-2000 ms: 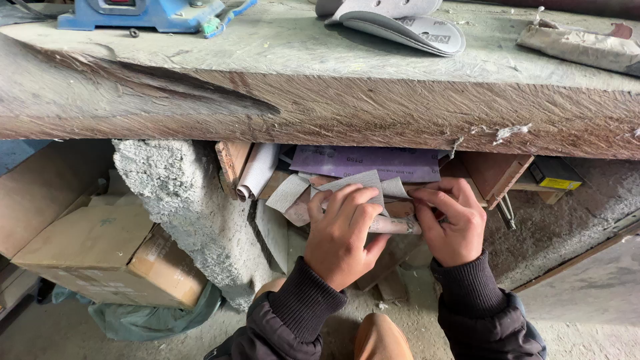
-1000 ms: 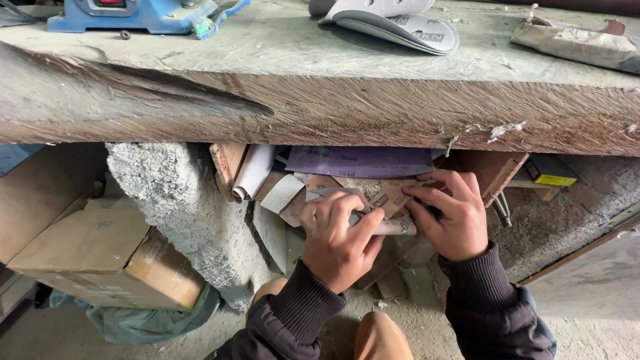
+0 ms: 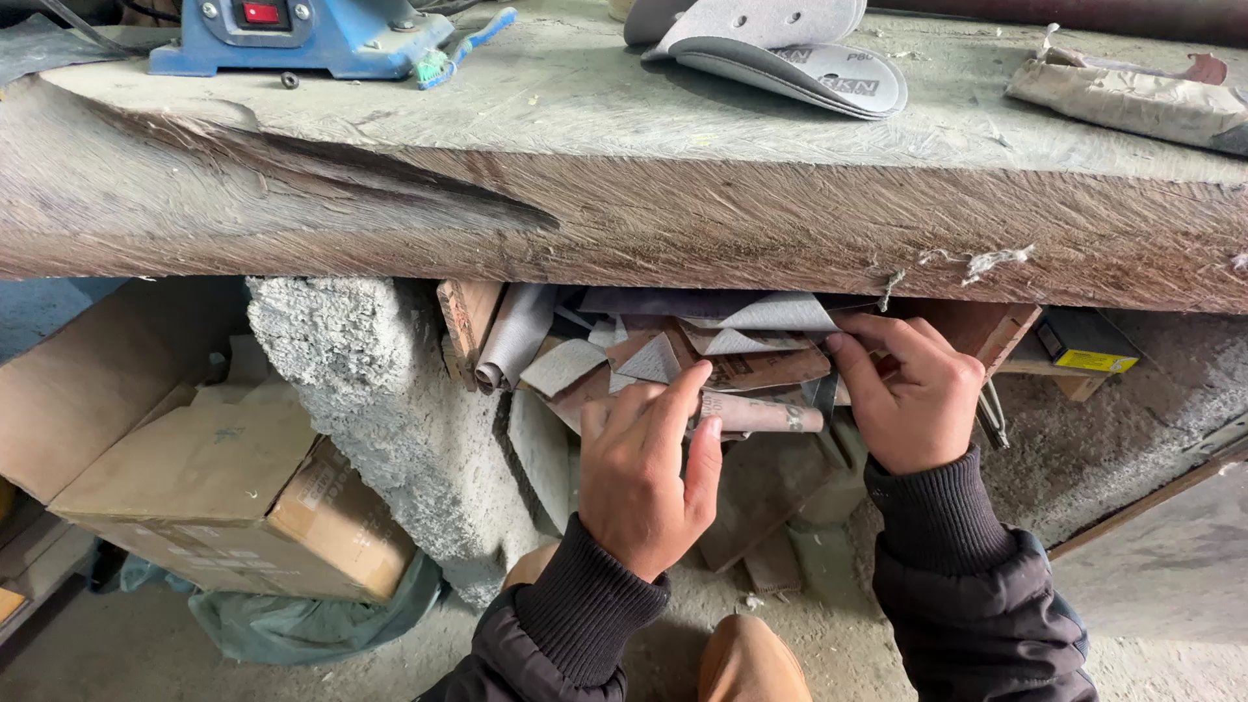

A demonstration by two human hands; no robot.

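Note:
Beneath the bench edge, a wooden drawer holds loose pieces of sandpaper. My left hand grips a rolled piece of sandpaper, whose printed pinkish backing faces out. Between thumb and forefinger, my right hand pinches the edge of a sandpaper sheet with its grey side folded over. Brown-backed sandpaper and small grey cut pieces lie between and left of the hands. A larger grey roll leans at the drawer's left side.
On the thick wooden bench are a blue machine base, a toothbrush, sanding discs and a paper-wrapped item. A rough concrete support and a cardboard box stand lower left; a small yellow-and-black box is right.
My right hand has lifted the edge of a sheet, so its grey side now shows folded over. My left hand stays on the small roll, with its fingers shifted.

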